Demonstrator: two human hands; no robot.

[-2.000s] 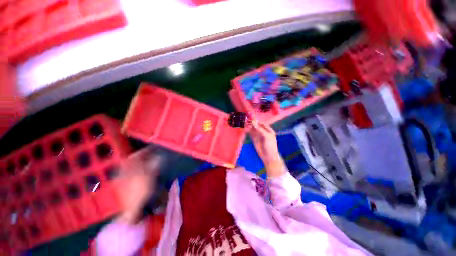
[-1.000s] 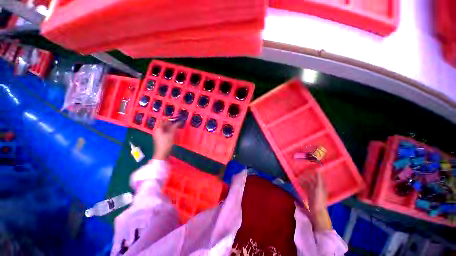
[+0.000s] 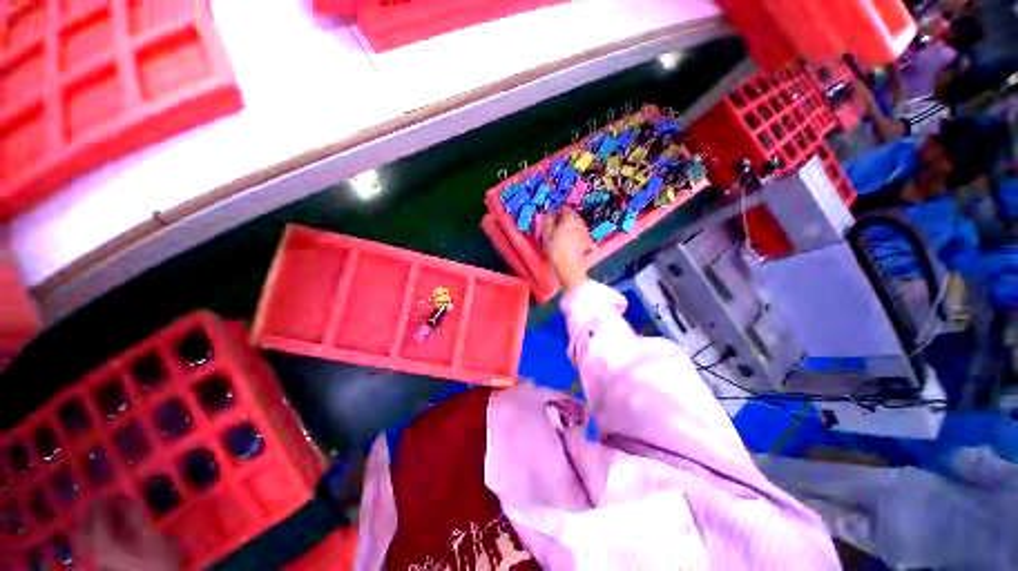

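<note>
My right hand [image 3: 567, 248] is at the near left edge of the clip tray [image 3: 539, 268], its fingertips among the heaped blue, yellow, pink and black binder clips [image 3: 631, 173]. Whether it grips a clip cannot be told. My left hand [image 3: 125, 533] is blurred over the near side of the multi-cell tray [image 3: 251, 491] at lower left; what it holds cannot be seen. Dark round units [image 3: 173, 418] sit in many cells. Between the hands lies the four-compartment tray [image 3: 374, 301], with a small clipped group with yellow and pink clips [image 3: 435, 310] in its third section from the left.
A white shelf [image 3: 301, 100] runs above the green mat, bearing red trays [image 3: 112, 89]. At right stand a white-grey machine [image 3: 781, 284] with cables and another red multi-cell tray [image 3: 770, 117]. Other people in blue show at the far right edge.
The view has swung right. My right hand has moved from the four-compartment tray to the clip heap. My left hand remains over the multi-cell tray, now lower in view.
</note>
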